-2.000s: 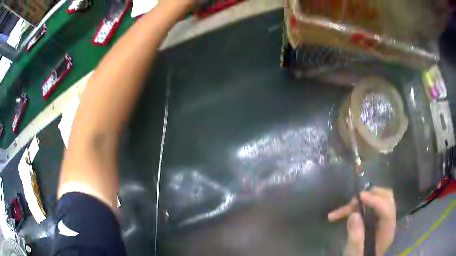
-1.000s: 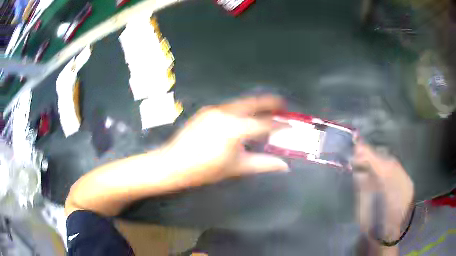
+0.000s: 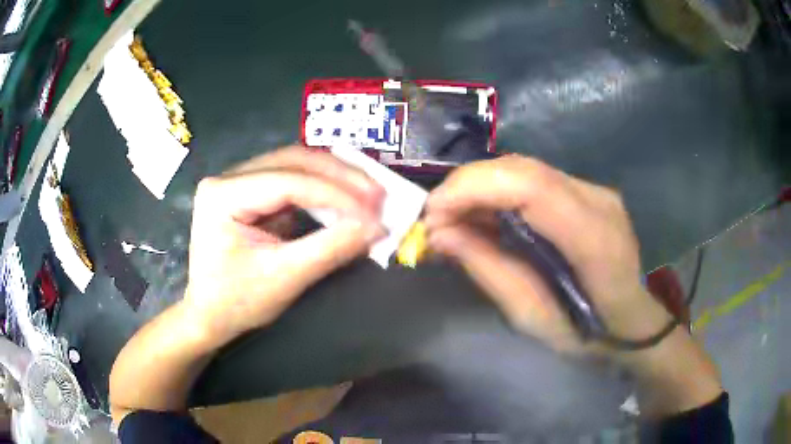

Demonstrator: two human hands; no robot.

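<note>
A red-rimmed phone assembly (image 3: 399, 126) lies on the dark green mat, its keypad board (image 3: 340, 120) to the left and black panel (image 3: 444, 123) to the right. A small blue patch shows between them. Just below the phone, my left hand (image 3: 277, 225) pinches a white LCD module (image 3: 401, 201) with an orange-yellow flex tail (image 3: 413, 244). My right hand (image 3: 538, 243) has its fingertips at the module's right edge and also holds the black handle of the soldering iron (image 3: 555, 269). The iron's tip seems to extend up over the phone, blurred.
Stacks of white LCD modules (image 3: 130, 108) lie at left on the mat. The green conveyor with red phones curves along the far left. A small white fan (image 3: 54, 390) stands at lower left. The tip cleaner dish (image 3: 711, 17) is at upper right. Cardboard lies at the bottom edge.
The phone, earlier by my hands, now lies on the mat with its keypad board showing. My hands have come together at a white module. The view has shifted.
</note>
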